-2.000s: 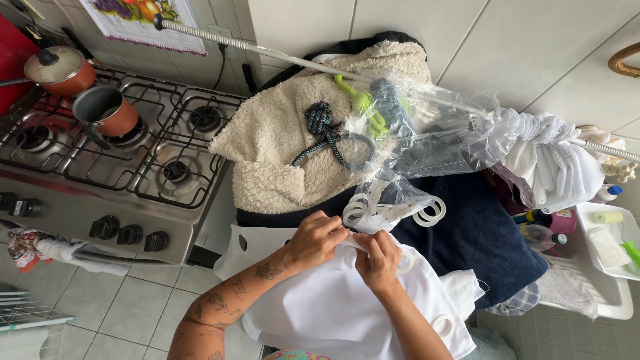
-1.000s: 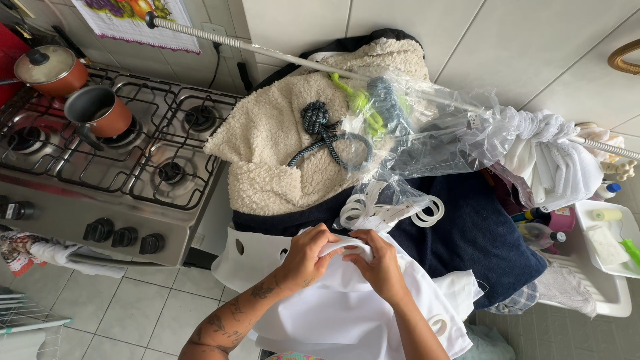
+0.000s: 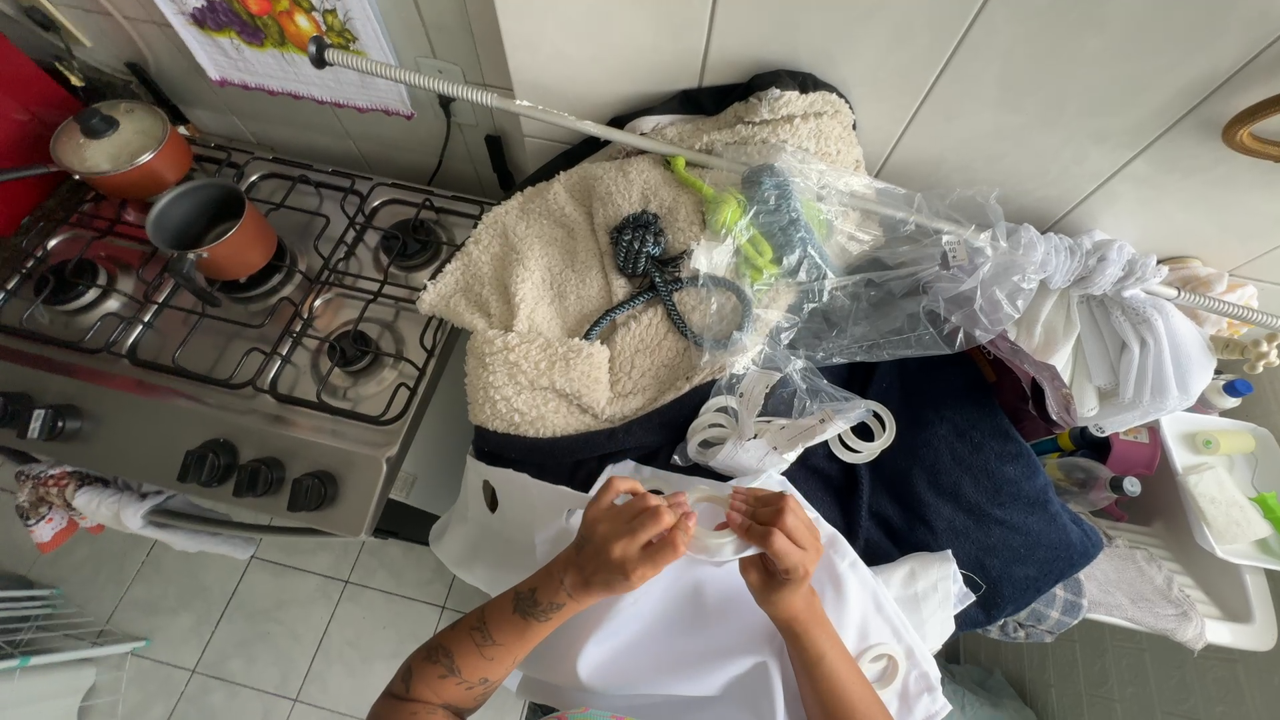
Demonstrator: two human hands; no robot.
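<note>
White curtain fabric lies spread before me, with cut holes at its left part and a white ring set near its lower right edge. My left hand pinches the fabric's upper edge beside a white plastic eyelet ring. My right hand grips the ring's right side together with the cloth. Just above, a clear plastic bag holds several more white rings, and some loose white rings lie at its right. Whether the ring is pressed closed cannot be told.
A gas stove with two pots stands at left. A curtain rod crosses above fleece fabric and rope tiebacks. Gathered white cloth hangs on the rod at right, above a navy cloth and a white laundry sink.
My hands have moved apart somewhat, and a white ring now shows between them. Earlier, they were close together on the bunched fabric edge.
</note>
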